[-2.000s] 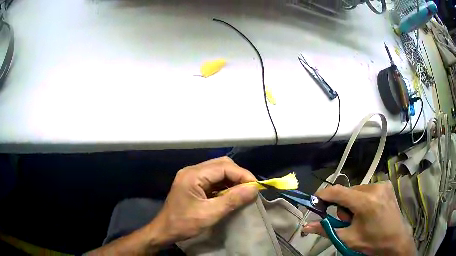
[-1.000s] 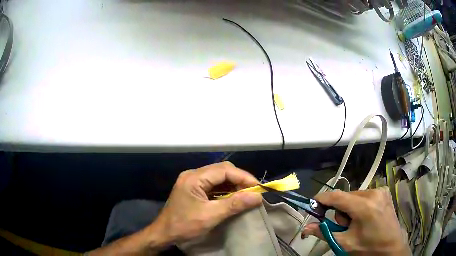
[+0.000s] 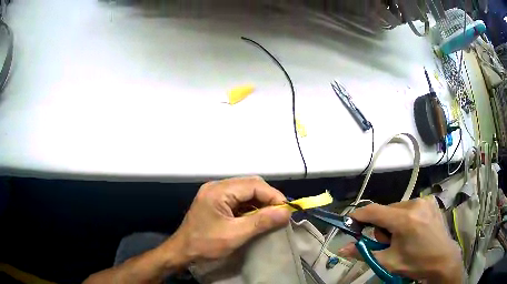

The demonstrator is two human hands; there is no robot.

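My left hand (image 3: 230,222) pinches the base of a yellow binding tape (image 3: 314,201) at the corner of a beige bag body (image 3: 267,252), below the table's front edge. The frayed tape end sticks out to the right past my fingertips. My right hand (image 3: 408,238) holds large scissors (image 3: 347,223) with teal looped handles and dark blades. The blade tips lie at the tape close to my left fingertips. Whether the blades have cut into the tape cannot be told. A beige bag handle (image 3: 414,166) loops up behind my right hand.
The white table (image 3: 128,111) carries a yellow tape offcut (image 3: 240,94), a smaller one (image 3: 301,128), a black cord (image 3: 292,94) and thread snips (image 3: 351,106). At right are a round black block (image 3: 426,119), a pen-like tool (image 3: 439,116), a light blue cylinder (image 3: 462,37) and stacked bags (image 3: 464,208).
The table and its items have shifted slightly in the picture as the view moved. The hands, tape and scissors keep nearly the same places; the scissor blades look a little more closed.
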